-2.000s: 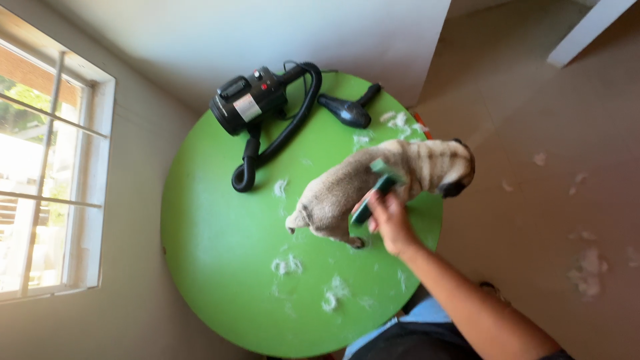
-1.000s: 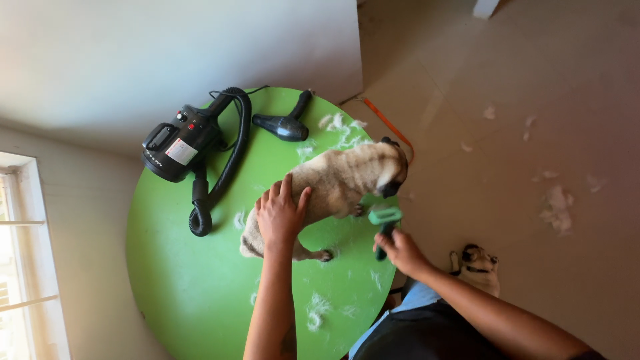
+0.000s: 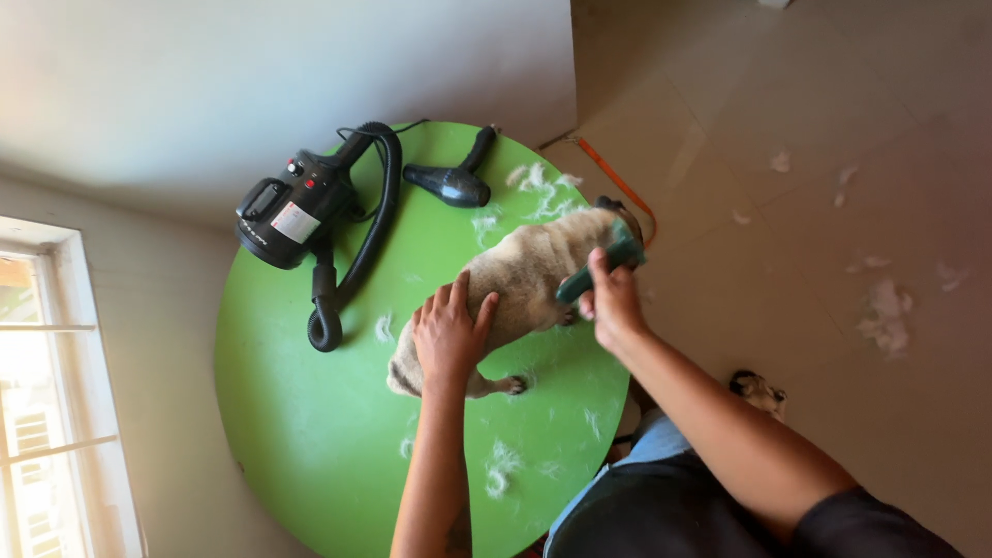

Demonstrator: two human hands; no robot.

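A fawn pug [image 3: 527, 267] stands on a round green table [image 3: 310, 418], its head toward the right edge. My left hand [image 3: 452, 329] rests with spread fingers on the dog's back near the rump. In my right hand [image 3: 614, 302] is a green pet grooming brush [image 3: 601, 271], its head at the dog's neck and shoulder. The brush head is blurred, and it partly hides the dog's head. Tufts of shed fur [image 3: 502, 469] lie on the table about the dog.
A black pet dryer [image 3: 298, 205] with a ribbed hose [image 3: 380, 225] and a black hair dryer [image 3: 453, 182] lie at the table's far side. An orange leash [image 3: 616, 180] hangs past the edge. Another pug [image 3: 759, 394] and fur clumps [image 3: 886, 314] are on the floor.
Two seconds ago only my right hand was in view, with the brush over the dog's side. My left hand has since come onto its back. Since one second ago the brush has moved onto the neck.
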